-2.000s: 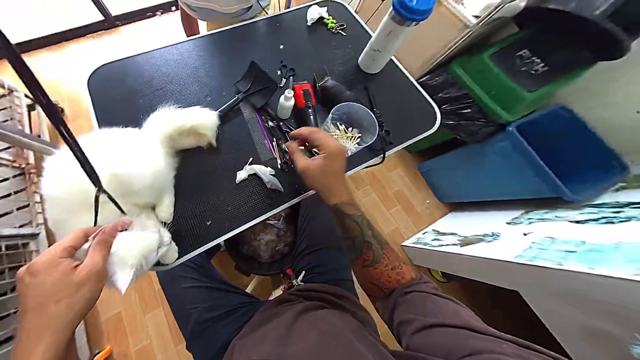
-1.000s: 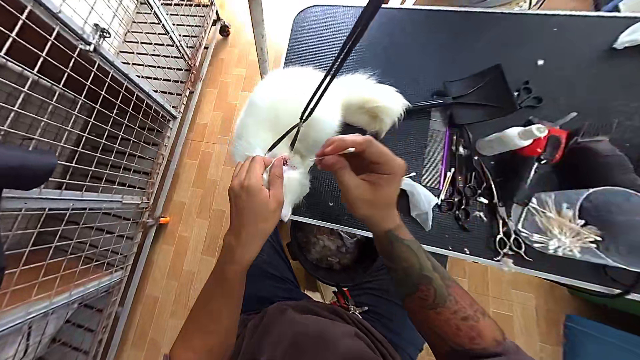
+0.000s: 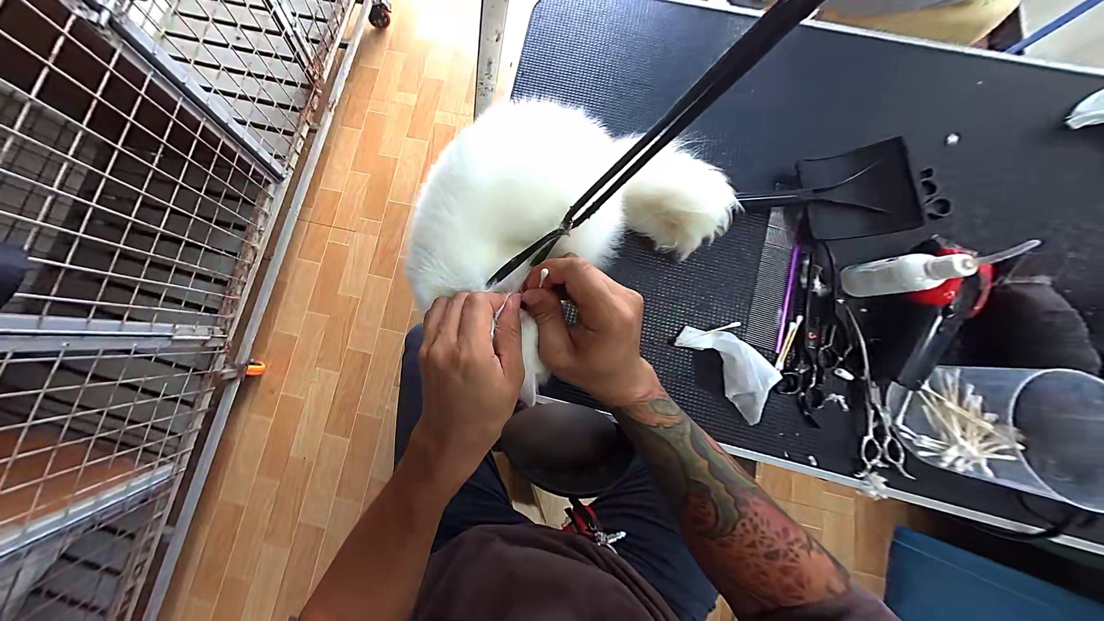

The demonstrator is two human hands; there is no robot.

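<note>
A white, fluffy animal (image 3: 517,185) lies at the left edge of the black grooming table, a black loop leash (image 3: 642,151) around its neck. My left hand (image 3: 470,354) grips the animal's head, which it mostly covers. Against it, my right hand (image 3: 591,323) pinches a cotton swab (image 3: 544,274), one white tip showing above the fingers. Right of my hands lie a crumpled white wipe (image 3: 733,366), a metal comb (image 3: 770,280), several scissors (image 3: 881,442), a white squeeze bottle (image 3: 906,274) and a clear tub of cotton swabs (image 3: 975,423).
Wire cages (image 3: 155,172) stand along the left, beyond the wood-look floor (image 3: 302,345). A black bowl (image 3: 567,448) is below my hands at the table's edge. A black dustpan-like tool (image 3: 862,190) and a red and black clipper (image 3: 936,323) lie on the table. A blue bin (image 3: 957,578) is at lower right.
My right hand has come from the swab tub to the animal's head and holds a cotton swab there. My left hand remains on the head. The view has swung left and closer.
</note>
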